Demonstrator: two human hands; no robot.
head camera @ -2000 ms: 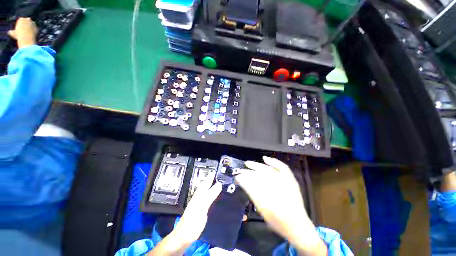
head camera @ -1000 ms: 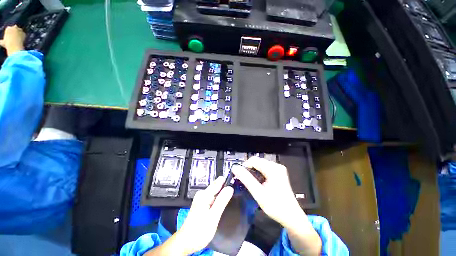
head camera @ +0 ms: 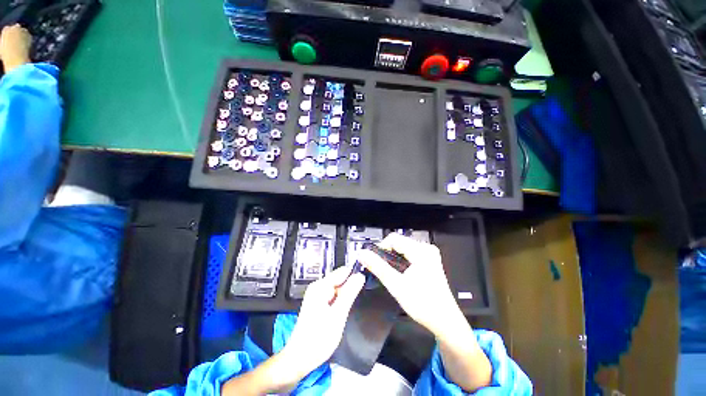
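My left hand (head camera: 323, 311) holds a dark glossy phone back cover (head camera: 362, 331) by its upper end, over the lap. My right hand (head camera: 412, 280) is at the same end, its fingertips touching my left fingertips; a dark thin object (head camera: 389, 257) shows at its fingers. The fingers hide the cover's camera area, and any small part there cannot be made out. The phone cover tray (head camera: 474, 277) lies just beyond, with several covers with pale rectangular outlines (head camera: 260, 259) in its slots; the hands partly hide it.
The four-compartment parts tray (head camera: 356, 195) lies on the bench edge, with small parts in three compartments. Behind it stands the black press with green button (head camera: 303, 51) and red button (head camera: 434, 66). A carton (head camera: 542, 302) with blue film (head camera: 615, 290) is at right. Another person's sleeve (head camera: 29, 147) is at left.
The phone cover has tilted away from its flatter pose, and my hands have closed together over its camera end. The view has shifted, so the trays sit higher in the picture.
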